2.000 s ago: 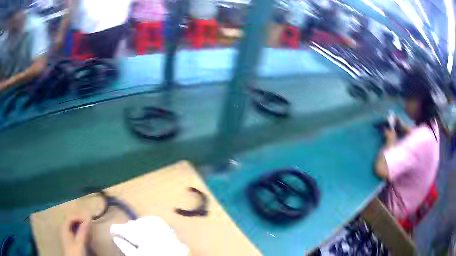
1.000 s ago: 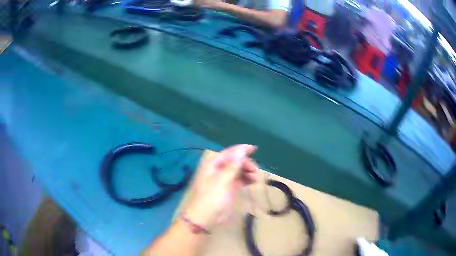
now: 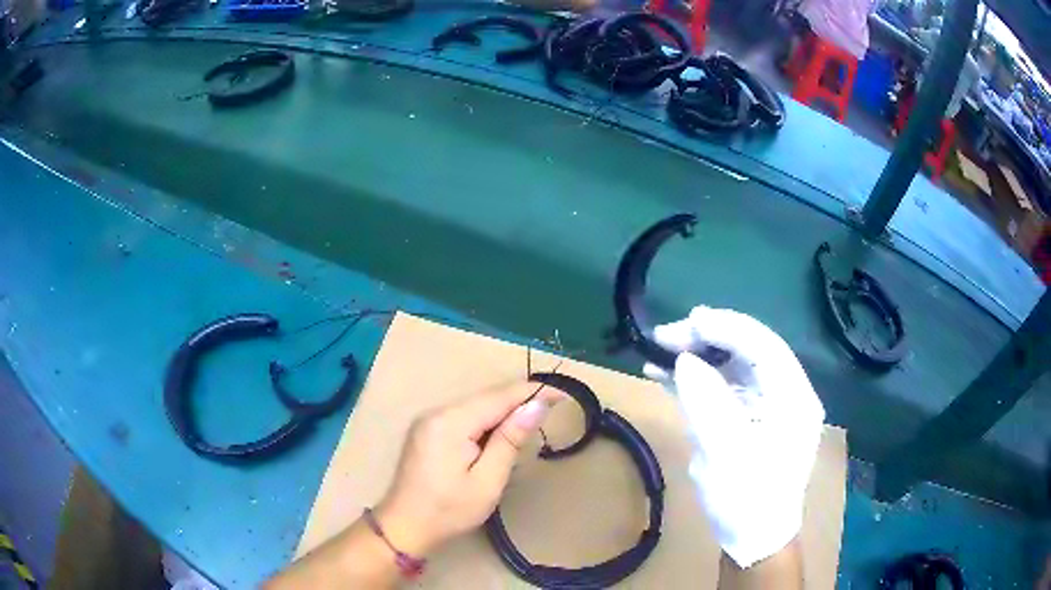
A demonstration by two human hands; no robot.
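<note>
A headband-yoke assembly (image 3: 651, 478) lies on tan cardboard (image 3: 380, 398), its large arc low and its small yoke at the top. My left hand (image 3: 455, 467), bare with a thin red bracelet, pinches a thin dark wire (image 3: 529, 363) at the yoke's upper left end. Its fingertips hide the exact grip. My right hand (image 3: 749, 432), in a white glove, is right of the assembly. It holds a separate black C-shaped piece (image 3: 632, 277) by its lower end, raised with its curve to the left. The glove covers that end.
Another headband-yoke assembly (image 3: 184, 386) with trailing wires lies on the bench at left. More assemblies lie on the green belt (image 3: 380, 184), at upper left and at right. Black piles (image 3: 617, 52) lie across it. A metal post (image 3: 928, 127) stands at upper right, with red stools beyond.
The view has steadied and shifted. My left hand has come to the yoke end. My gloved right hand has come in from the lower right edge and now shows the raised C-shaped piece.
</note>
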